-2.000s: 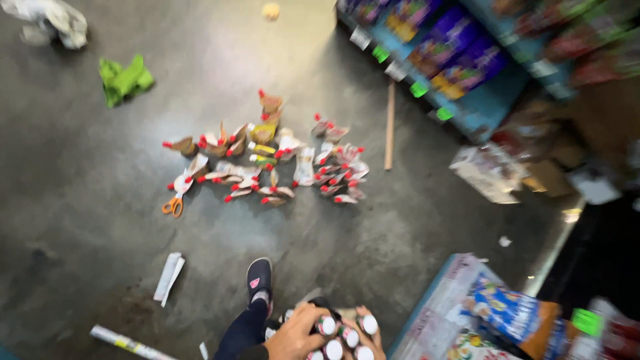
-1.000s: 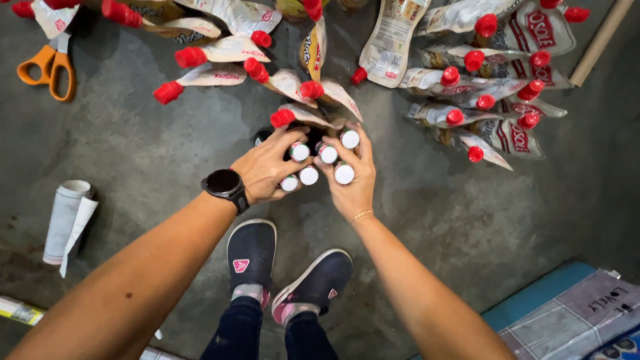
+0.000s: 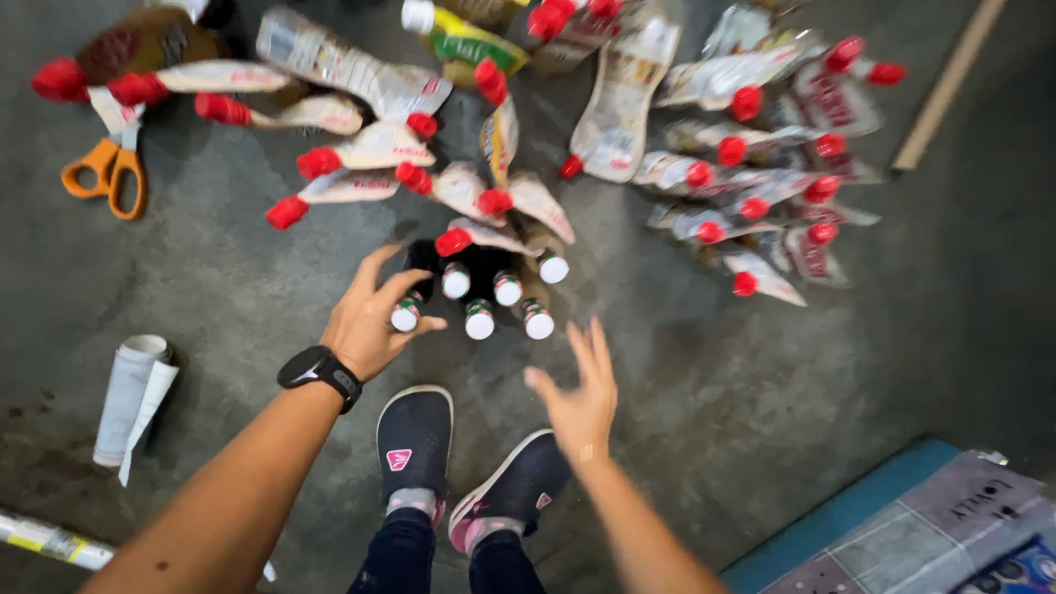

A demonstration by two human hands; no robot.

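Note:
Several dark bottles with white caps (image 3: 479,319) stand in a cluster on the floor, just beyond the shoes. Around the leftmost bottle (image 3: 406,315), my left hand (image 3: 375,309) has its thumb and fingers curled near the cap; whether it grips is unclear. My right hand (image 3: 582,388) is held apart from the bottles, to their lower right, fingers spread and nothing in it. Past the bottles stand or lie several pouches with red caps (image 3: 528,206), one touching the cluster. More red-capped pouches (image 3: 755,206) are grouped at the right.
Orange-handled scissors (image 3: 120,169) lie at the upper left, above a paper roll (image 3: 132,396). A wooden stick (image 3: 949,87) is at the upper right. A blue edge (image 3: 850,511) with printed packaging (image 3: 916,528) fills the lower right corner. Two clogs (image 3: 415,441) are near the bottles.
The bottles held between both hands one second ago now stand on the floor. My right hand has let go and drawn back toward the lower right. The view has moved from far off to the pouches.

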